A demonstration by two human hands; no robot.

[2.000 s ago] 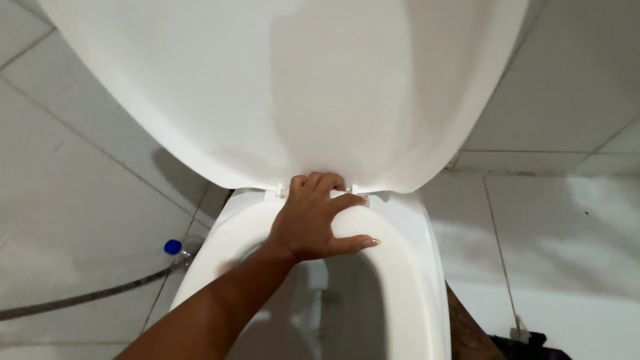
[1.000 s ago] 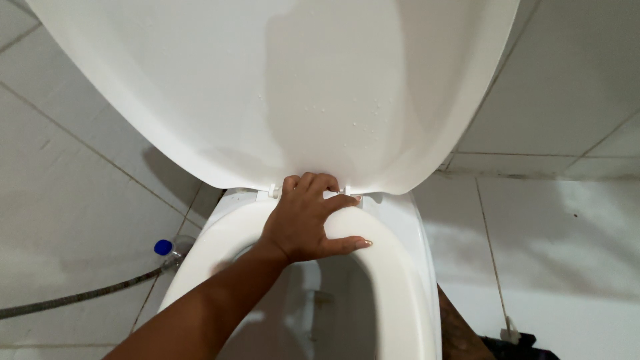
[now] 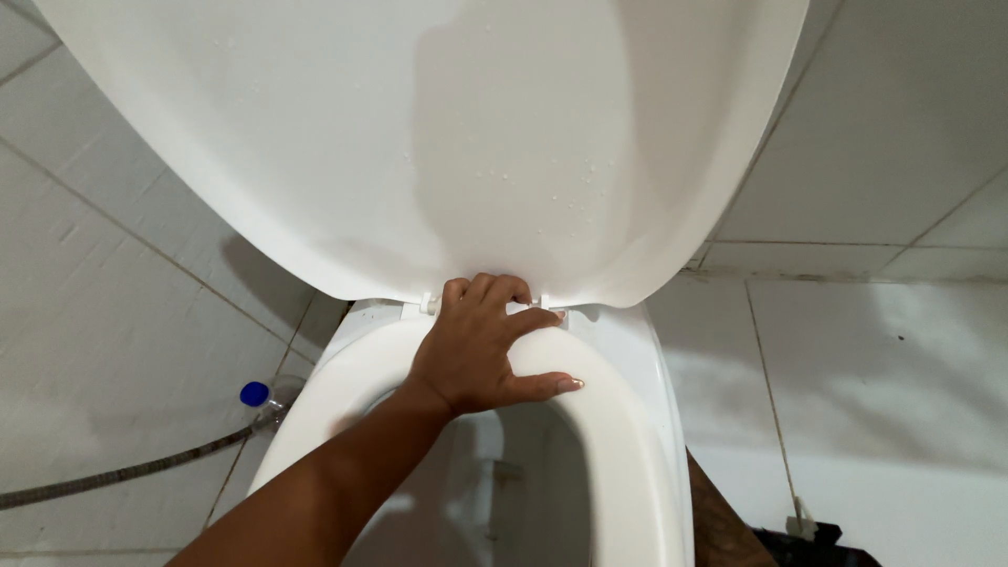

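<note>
My left hand point(image 3: 480, 346) reaches in from the lower left and lies palm down on the rear of a white toilet seat point(image 3: 622, 425). Its thumb is spread across the seat's inner rim. The other fingers bend toward the gap between the two hinges, where some of the fingertips are hidden. Behind the hand stands the raised white toilet lid point(image 3: 520, 142), with small droplets on its inner face. Below the wrist the toilet bowl point(image 3: 543, 488) shows through the seat opening. My right hand is not in view.
Left of the toilet, a clear plastic bottle point(image 3: 285, 394) with a blue cap stands by a grey flexible hose point(image 3: 134, 471). Tiled walls flank the toilet. At the lower right are part of a leg point(image 3: 720, 520) and a dark object point(image 3: 827, 547) on the pale tiled floor point(image 3: 882, 378).
</note>
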